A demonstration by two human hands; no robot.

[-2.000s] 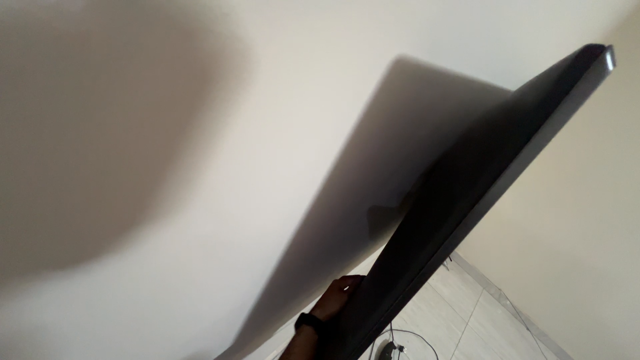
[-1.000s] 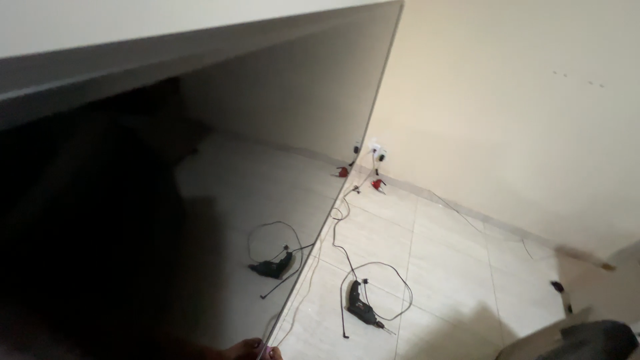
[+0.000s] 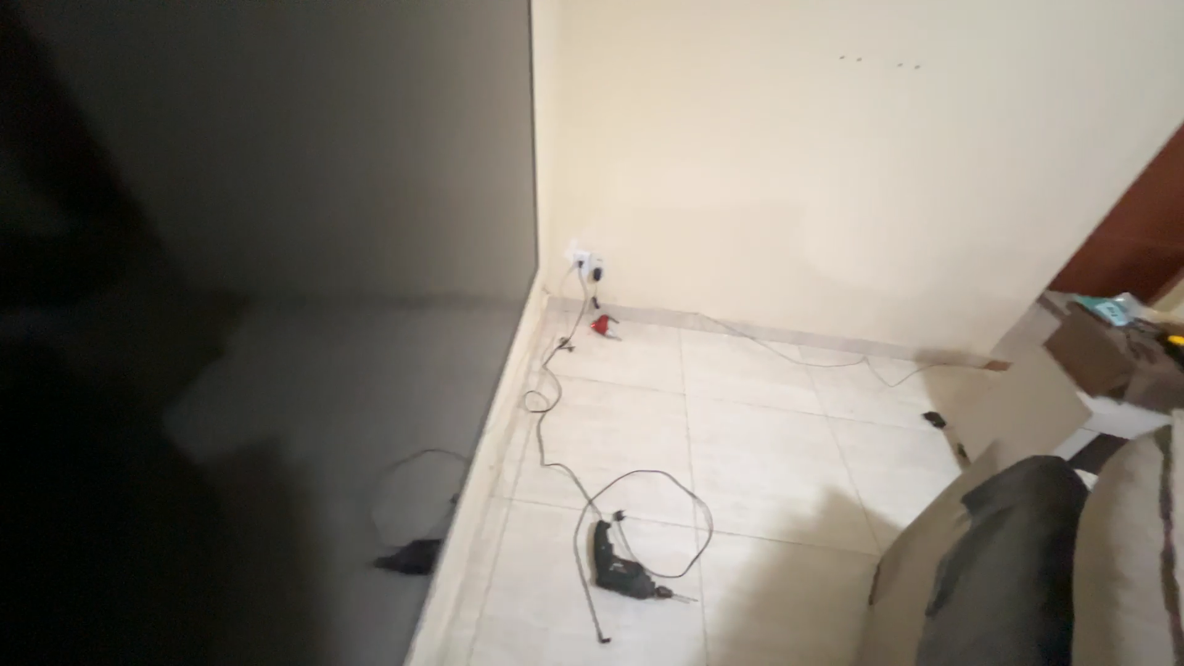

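Observation:
A large flat panel with a dark glossy face, which looks like a television screen [image 3: 370, 231], fills the left of the head view and stands close to the wall. Its face mirrors the floor and a drill. Neither my left hand nor my right hand is in view, so what they hold or touch cannot be seen. Right of the panel's edge, a corded power drill [image 3: 618, 564] with a bit fitted lies on the tiled floor, its black cable [image 3: 708, 518] looped around it.
A wall outlet [image 3: 581, 259] has plugs and a cord in it. A red object [image 3: 603, 326] lies below. At the right are a sofa [image 3: 902, 573] with dark cloth [image 3: 1008, 564], and an open cardboard box [image 3: 1017, 407]. A thin wire [image 3: 786, 351] runs along the wall.
The view has swung strongly. The panel, seen nearly edge-on two seconds ago, now shows its glossy face at the left. Hands visible at its lower edge earlier are out of view.

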